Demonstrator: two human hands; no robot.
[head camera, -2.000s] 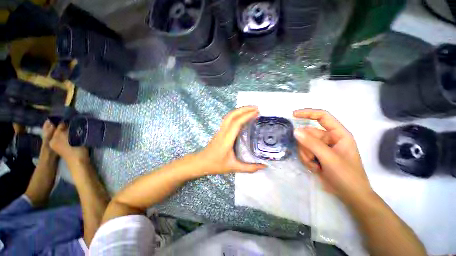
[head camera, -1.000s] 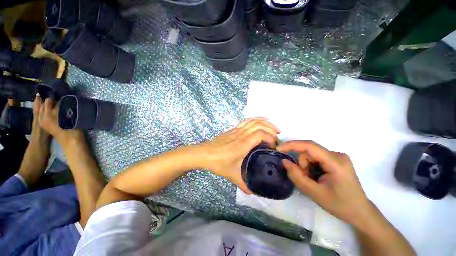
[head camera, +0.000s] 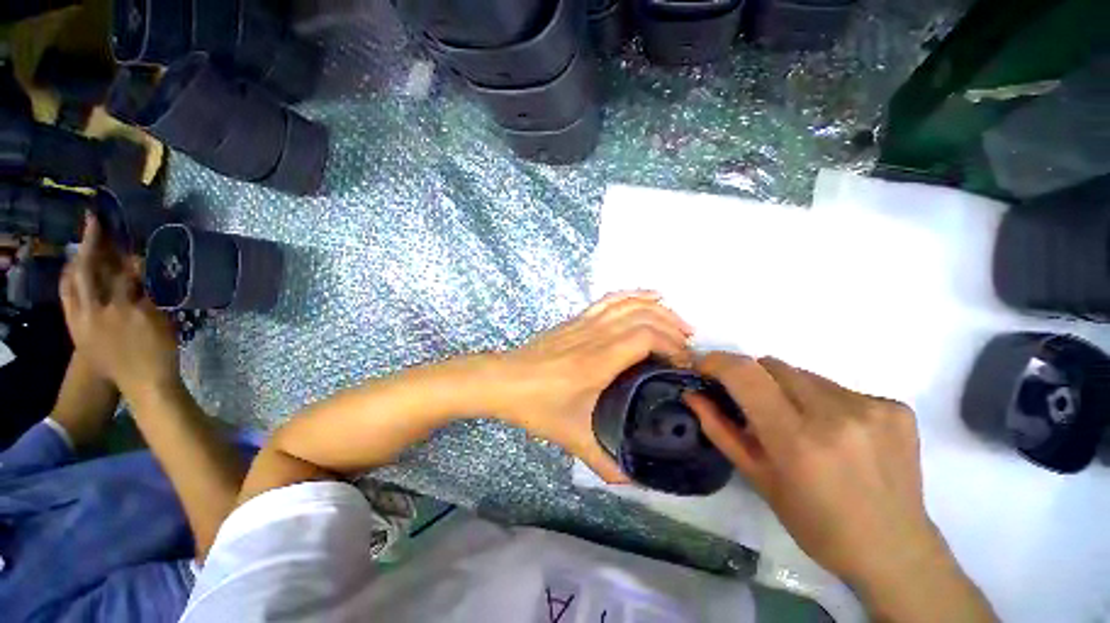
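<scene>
A black cup-shaped plastic housing (head camera: 667, 453) is held above the white foam sheet (head camera: 706, 250), its open top facing me, with a raised hub and hole inside. My left hand (head camera: 582, 371) is wrapped around its left and upper side. My right hand (head camera: 828, 456) is at its right rim, with fingertips reaching inside the cup. Whether the right fingertips hold a small part is hidden. The right hand's other fingers are curled out of sight.
Bubble wrap (head camera: 402, 262) covers the table to the left. Housing stacks (head camera: 536, 110) stand at the back; another housing (head camera: 1041, 399) lies at right. A green post (head camera: 962, 104) rises at upper right. A neighbour's hands (head camera: 116, 316) work at far left beside a short stack (head camera: 217, 268).
Since two seconds ago the housing has moved lower and turned to show its deep inside. Over the last second my right hand has rotated over its rim. The neighbour's hand has lifted.
</scene>
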